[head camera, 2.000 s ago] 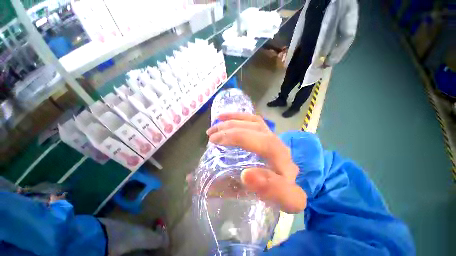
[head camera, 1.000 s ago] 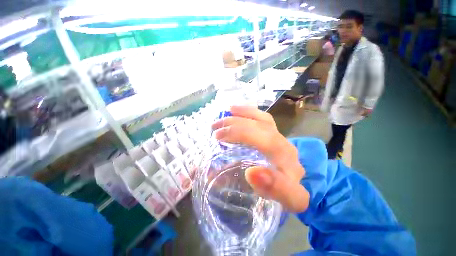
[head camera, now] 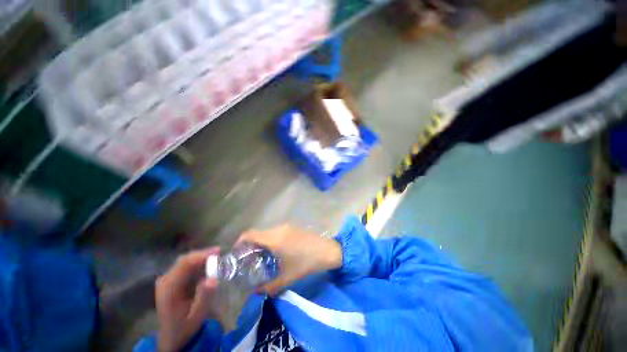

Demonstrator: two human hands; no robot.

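A clear water bottle (head camera: 247, 265) lies roughly sideways low in front of my body, its white cap (head camera: 212, 267) pointing left. My right hand (head camera: 295, 254) is closed around the bottle's body. My left hand (head camera: 180, 292) has its fingers and thumb at the white cap and grips it. The picture is blurred, so whether the cap sits fully on the neck cannot be told.
Rows of open white boxes with pink prints (head camera: 185, 82) stand on the bench at upper left. A blue bin (head camera: 326, 168) with card and white packing is on the floor, near blue stools (head camera: 155, 189). A person in a white coat (head camera: 550, 75) stands at upper right; a blue sleeve shows at left.
The bottle has come down from close before the camera to my front and turned sideways. My left hand has come into view at its cap. The view has tilted down.
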